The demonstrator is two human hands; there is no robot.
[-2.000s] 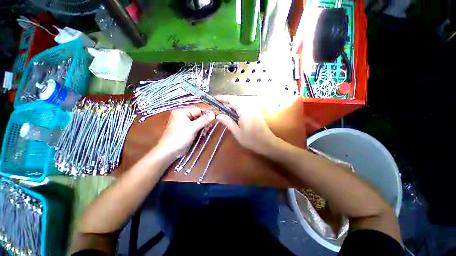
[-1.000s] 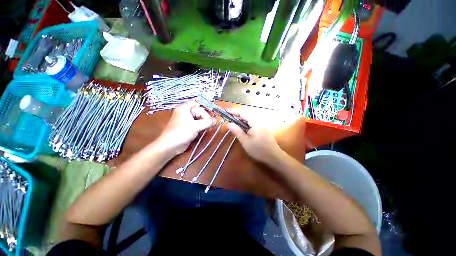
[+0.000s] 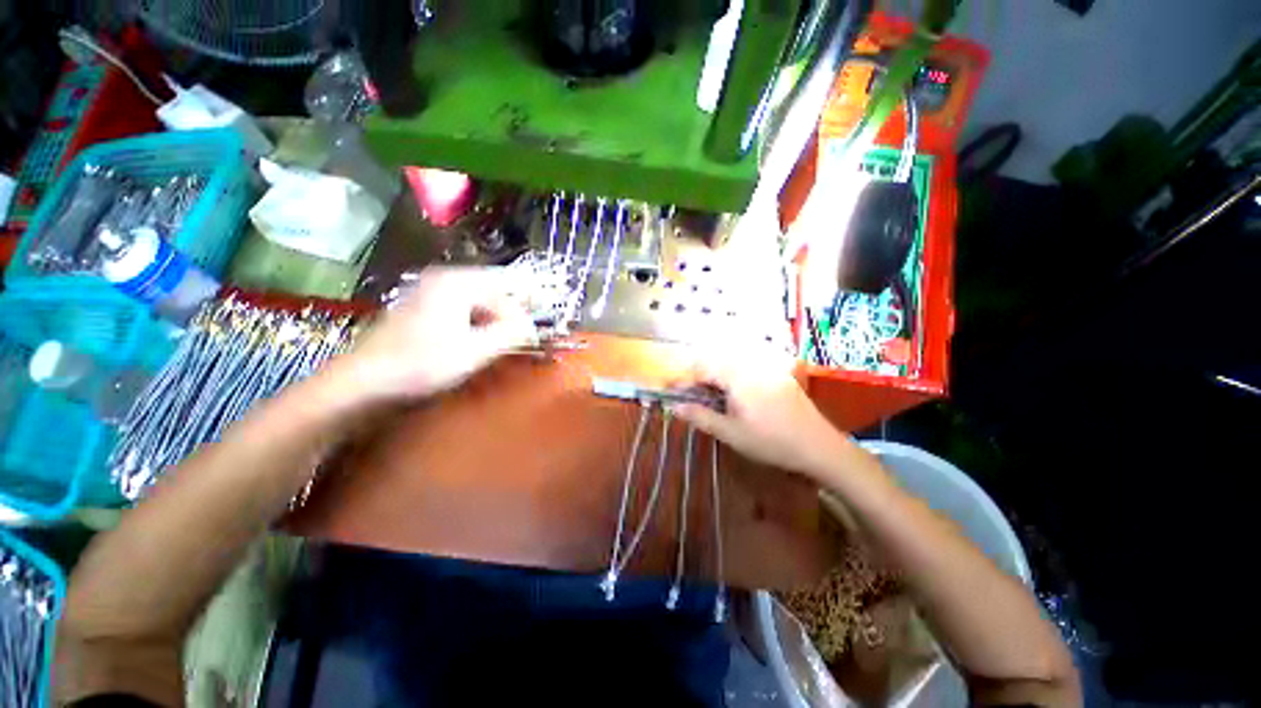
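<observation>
My right hand (image 3: 761,401) is shut on a narrow grey metal loading bar (image 3: 629,392) above the reddish-brown board (image 3: 456,470). Several thin pale cables (image 3: 687,512) hang from the bar toward the board's front edge. My left hand (image 3: 443,332) is at the smaller whitish cable pile (image 3: 546,284), in front of the press, and covers much of it. Its fingertips are blurred, so I cannot tell whether it grips a cable. Other cables (image 3: 592,235) stick out from under the green press block (image 3: 553,132), over the perforated base plate (image 3: 664,311).
A larger cable pile (image 3: 235,374) and turquoise baskets (image 3: 138,155) are at the left. A red-orange parts box (image 3: 938,304) and a bright work lamp (image 3: 878,235) stand right. A pale bucket (image 3: 989,519) with gold parts (image 3: 844,602) is beside my lap, under my right forearm.
My left hand has left the bar and moved left and up to the small pile. My right hand has moved slightly right with the bar, now nearly level. Cables now show under the press block.
</observation>
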